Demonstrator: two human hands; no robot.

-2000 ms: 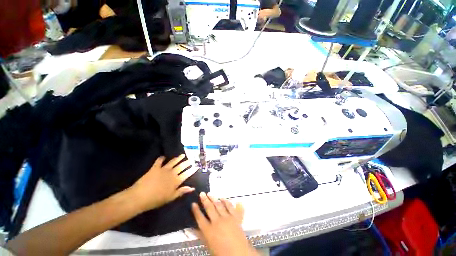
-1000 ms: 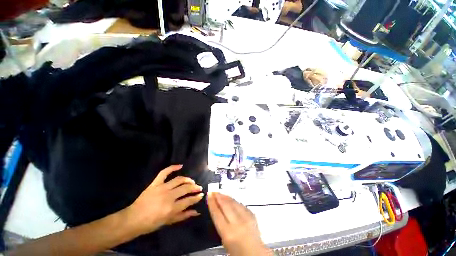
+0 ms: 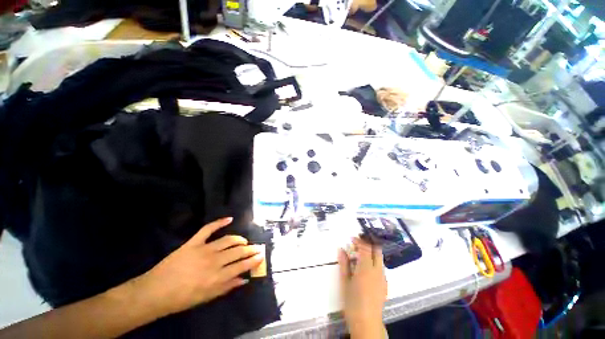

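Note:
A large black garment panel (image 3: 219,155) lies left of the needle of the white sewing machine (image 3: 391,175). My left hand (image 3: 215,268) lies flat on the panel, fingers apart and pointing at its right edge. A small yellowish piece (image 3: 259,261) lies at the panel edge by my left fingertips. The presser foot area (image 3: 286,225) is just above that edge. My right hand (image 3: 363,275), slightly blurred, is over the machine bed beside a black smartphone (image 3: 393,242); its fingers partly cover the phone's left side. Whether it holds anything is unclear.
A dark heap of pieces with a white label (image 3: 249,74) lies behind the panel. Yellow and red handled scissors (image 3: 483,257) are at the right table end, above a red stool (image 3: 509,301). Dark thread cones (image 3: 487,30) stand upper right. A person's hand shows at the top.
My right hand has left the panel edge and moved right to the phone. The yellowish piece now shows by my left fingers, which remain on the panel. The camera view has shifted.

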